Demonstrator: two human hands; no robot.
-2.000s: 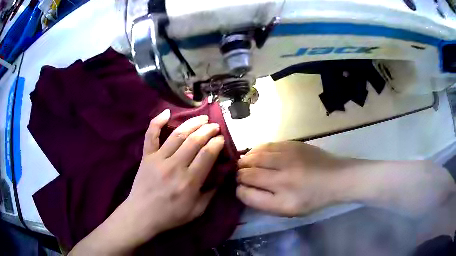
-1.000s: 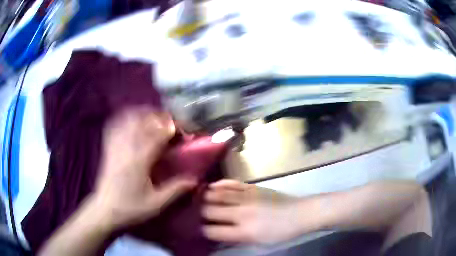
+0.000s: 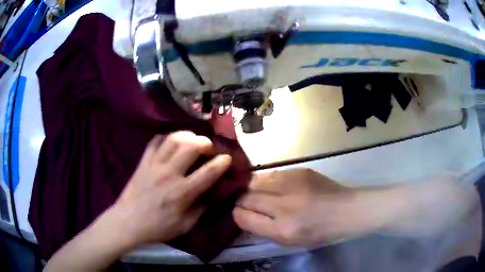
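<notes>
A dark maroon garment piece (image 3: 80, 127) lies on the left of the table and reaches to the needle area, where a small part looks pinkish-red under the lamp. My left hand (image 3: 173, 186) is on the cloth just in front of the presser foot, fingers bent, gripping a fold. My right hand (image 3: 290, 204) holds the cloth's right edge between thumb and fingers, which are partly hidden. The white sewing machine (image 3: 351, 50) with a blue stripe stands over the cloth. The needle tip cannot be made out.
Black angular fabric pieces (image 3: 367, 101) lie under the machine arm on the lit bed (image 3: 303, 130). The white table (image 3: 26, 133) has a blue strip at its left. Blue material (image 3: 24, 29) shows at the top left corner.
The blurred view has steadied and the machine head shows clearly again. The garment lies differently, its upper part reaching further up the table. My left hand has moved right, nearer my right hand, since one second ago.
</notes>
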